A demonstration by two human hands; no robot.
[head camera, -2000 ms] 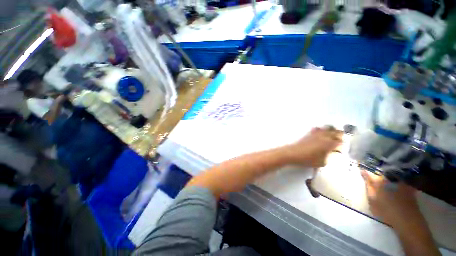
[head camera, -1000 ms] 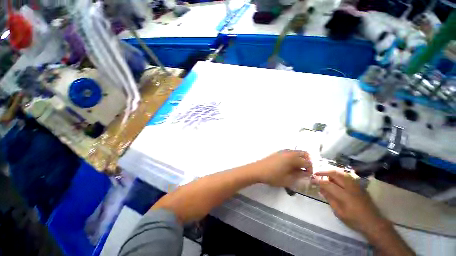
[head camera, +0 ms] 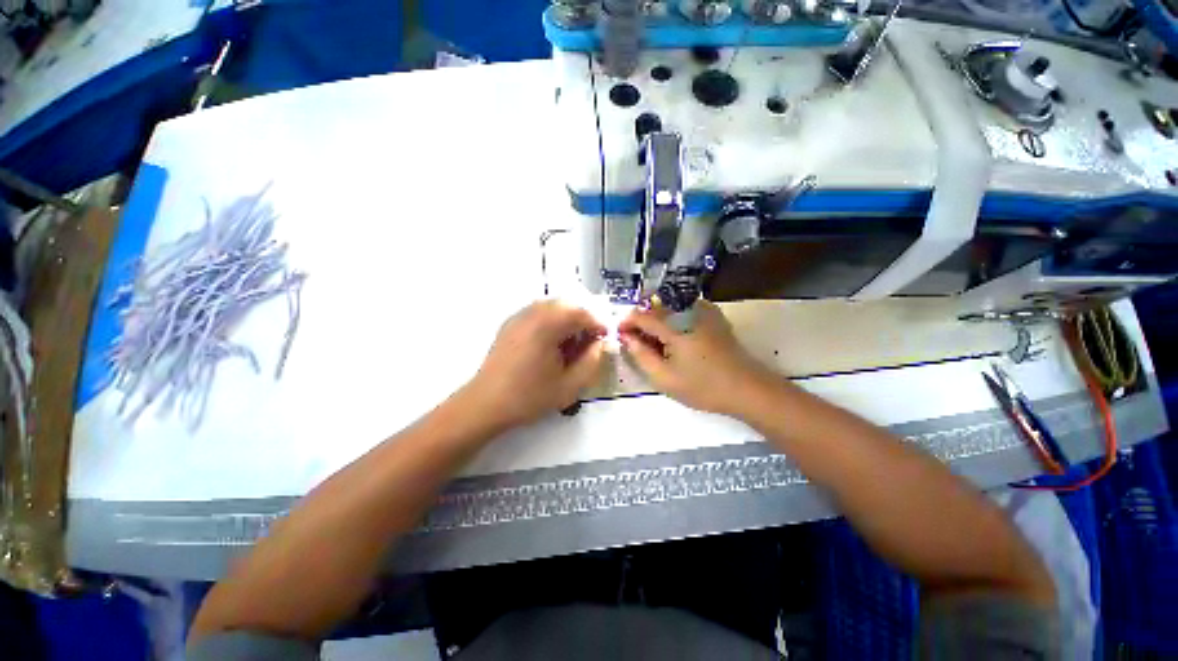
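The white sewing machine (head camera: 801,129) with a blue stripe stands at the centre and right. My left hand (head camera: 543,362) and my right hand (head camera: 691,358) meet fingertip to fingertip just in front of the lit presser foot area (head camera: 625,287). A tiny pale piece (head camera: 616,338) shows between the pinched fingertips; its shape is washed out by the light. Both hands rest low over the cream bed cover (head camera: 827,338). A heap of thin pale lilac cord pieces (head camera: 207,304) lies on the white table at the left.
Snips (head camera: 1027,420) with dark blades and red and blue handles lie at the right, beside a yellow-green ring (head camera: 1102,351). A grey measuring scale (head camera: 581,497) runs along the table's front edge. White tape (head camera: 956,207) hangs over the machine arm. Blue tape (head camera: 125,278) borders the heap.
The view has swung right and down onto the machine. My hands, apart at first, came together and are now at the presser foot with fingertips meeting.
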